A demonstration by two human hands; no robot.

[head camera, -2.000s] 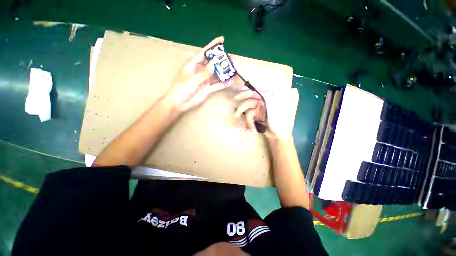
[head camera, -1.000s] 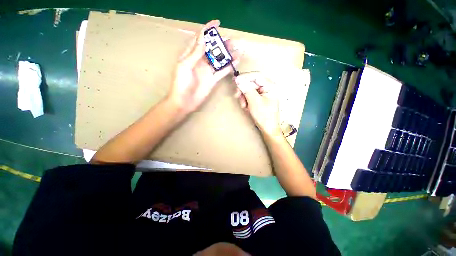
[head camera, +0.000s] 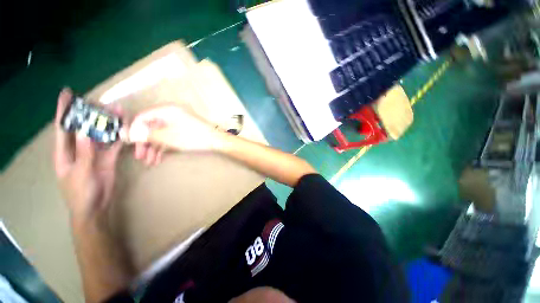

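Observation:
My left hand [head camera: 83,163] holds the adapter housing with its circuit board [head camera: 92,121] face up, at the left above the cardboard sheet [head camera: 172,204]. The board shows pale and yellow parts inside a dark shell. My right hand [head camera: 160,130] pinches at the right end of the housing, where the cord joins it; the cord in the fingers is hidden. A small dark piece [head camera: 235,124], probably the cord's end, shows beside my right wrist. The picture is blurred.
Trays of black pieces [head camera: 370,59] stand at the top right, with a white area [head camera: 296,65] at their near end. A plastic stool with red legs [head camera: 361,130] and tan seat is below them. Shelving stands at the far right, with a blue thing [head camera: 429,281] at the bottom.
The view has swung right, so the cardboard and hands sit further left and the trays higher. The board now lies in the shell, and my right hand has moved from the cord to the housing's end.

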